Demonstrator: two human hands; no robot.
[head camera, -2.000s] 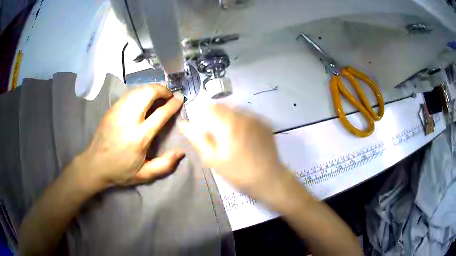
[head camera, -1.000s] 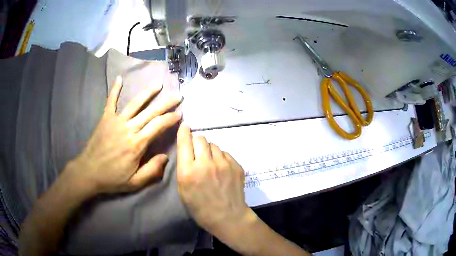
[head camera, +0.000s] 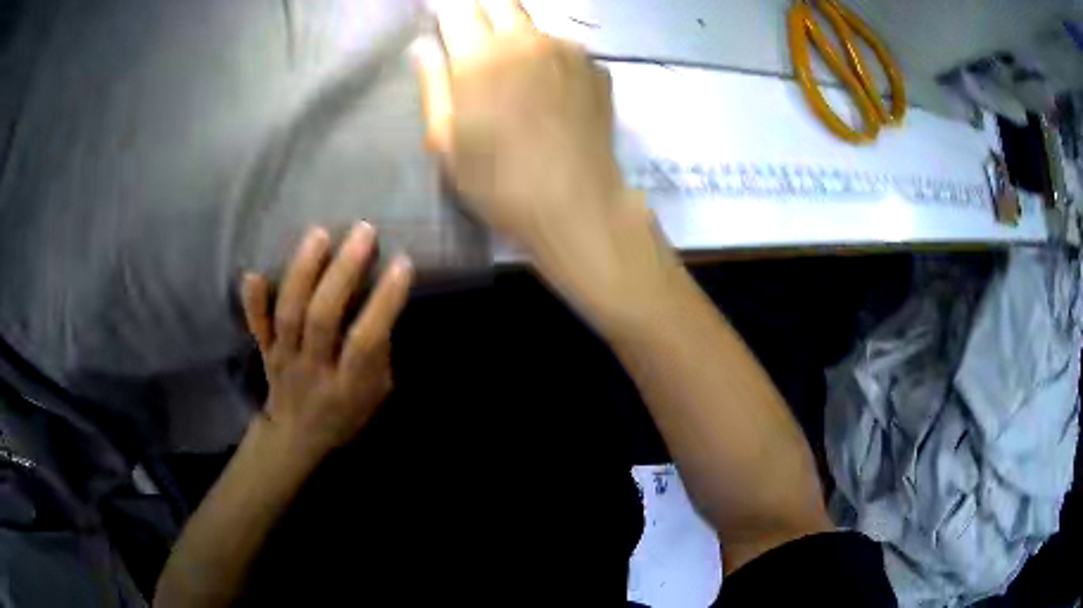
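The grey-taupe garment panel (head camera: 131, 178) covers the left of the table and hangs at its front edge, blurred. My left hand (head camera: 327, 333) lies at the panel's lower edge with fingers spread on the cloth; whether it grips the cloth cannot be told. My right hand (head camera: 517, 113) is blurred at the panel's right edge near the top of the picture, fingers pointing up; its fingertips are washed out by glare, so its hold cannot be told. The needle and presser foot are out of view.
Scissors with orange-yellow handles (head camera: 846, 71) lie at the upper right, blades cut off. Ruler markings (head camera: 760, 181) run along the table's front. Pale grey cloth (head camera: 962, 416) is heaped at right. A white paper (head camera: 677, 534) shows low, near my right forearm. A dark area lies below the table.
The view has tilted down, so the machine head has left the picture. My left hand has moved down to the panel's lower edge. The cloth has shifted and its lower edge now shows.
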